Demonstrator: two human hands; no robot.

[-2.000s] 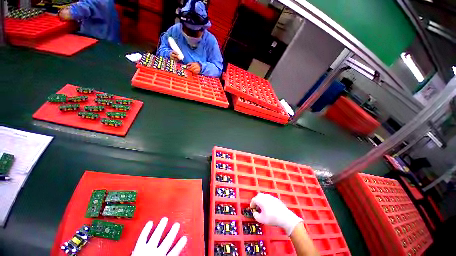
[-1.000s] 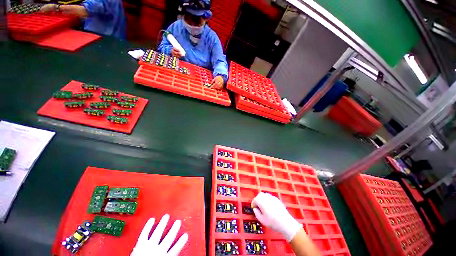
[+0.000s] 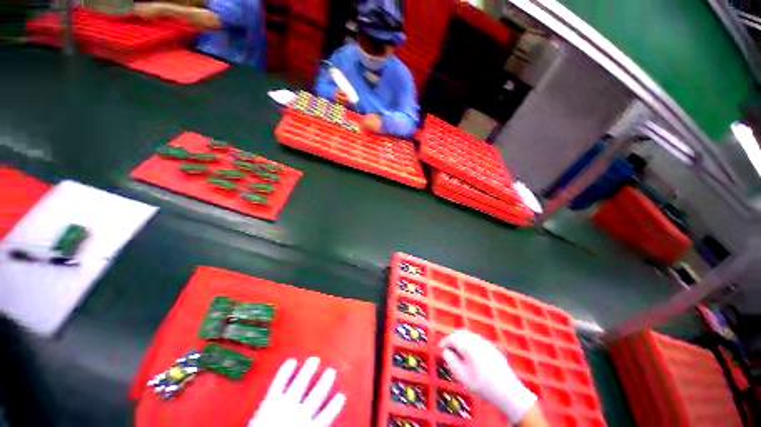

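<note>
My left hand (image 3: 299, 399), white-gloved, lies open with fingers spread over the red sheet (image 3: 325, 321); its lower part is cut off by the bottom edge. Left of it are several green-side-up circuit boards (image 3: 227, 362) and one board with its component side up (image 3: 175, 375). My right hand (image 3: 482, 369), white-gloved, is over the compartment tray (image 3: 521, 325), fingers bent down at a second-column pocket. A board (image 3: 446, 369) shows partly under the fingertips; blur hides whether they grip it. Boards also fill the visible left-column pockets, and one lies in the pocket below my fingers.
Paper (image 3: 50, 283) with a green board (image 3: 72, 240) and a dark pen (image 3: 42, 258) lies at left. A farther red sheet (image 3: 279, 200) holds several boards. A coworker (image 3: 392, 83) in blue sits opposite behind trays (image 3: 359, 150). Stacked red trays (image 3: 684, 375) stand at right.
The camera view has turned left, shifting the scene rightwards and showing more of the paper. Both hands keep about the same places over the sheet and tray.
</note>
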